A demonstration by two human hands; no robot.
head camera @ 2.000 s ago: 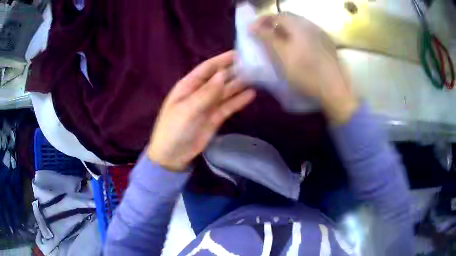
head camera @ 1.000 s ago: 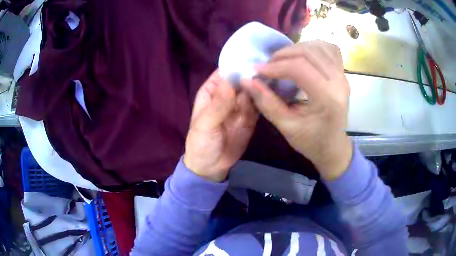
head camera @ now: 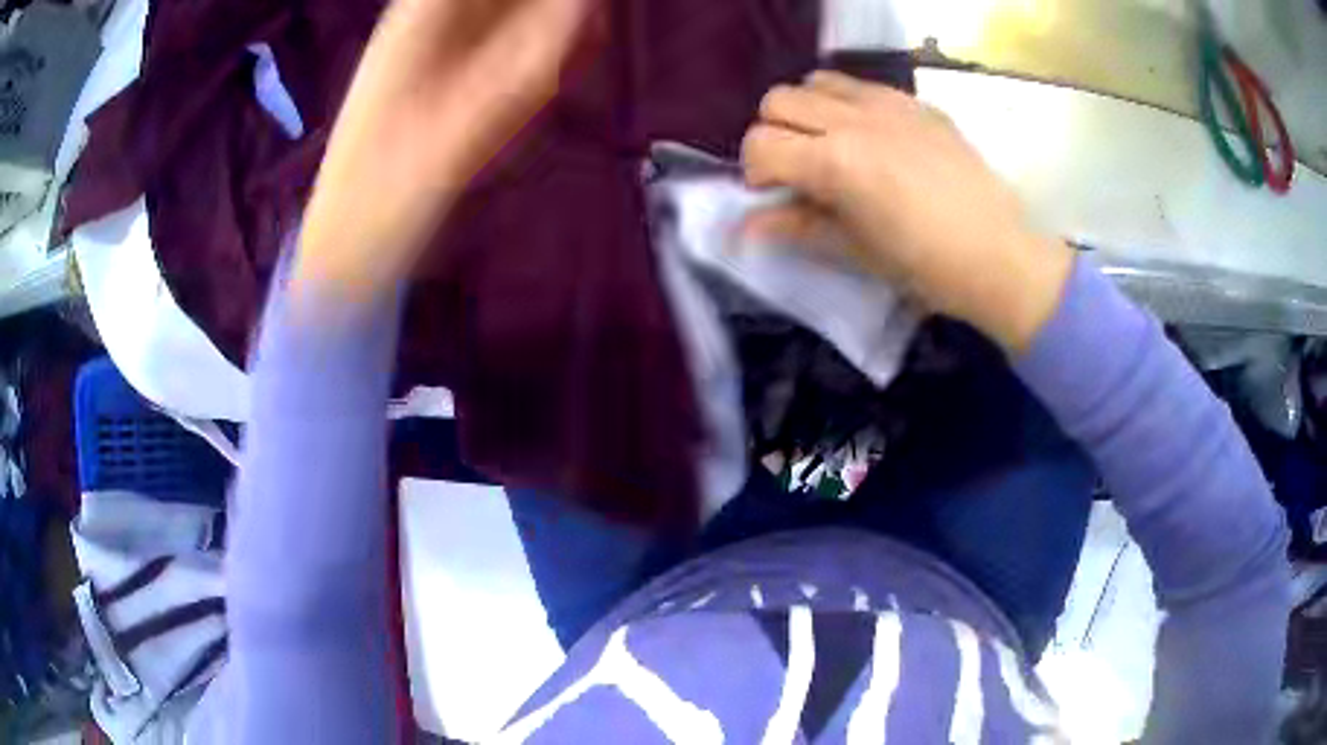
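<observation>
The maroon garment body (head camera: 568,320) lies over the table and hangs over its front edge towards my lap. My left hand (head camera: 473,66) is blurred at the top of the picture, over the maroon cloth; its fingers are cut off or hidden. My right hand (head camera: 859,182) has its fingers curled on a pale piece (head camera: 815,284) at the right side of the maroon cloth. The pale piece hangs down below that hand, with a pale edge running down beside the maroon cloth.
Green and red handled scissors (head camera: 1241,117) lie at the top right. The table's front edge (head camera: 1208,291) runs across the right. A blue plastic basket (head camera: 138,437) stands at the left below the table, by pale pieces with dark strips (head camera: 160,597).
My left hand has moved up and left, away from my right hand. The maroon cloth now hangs lower towards my lap. The rounded pale piece is no longer held up between both hands.
</observation>
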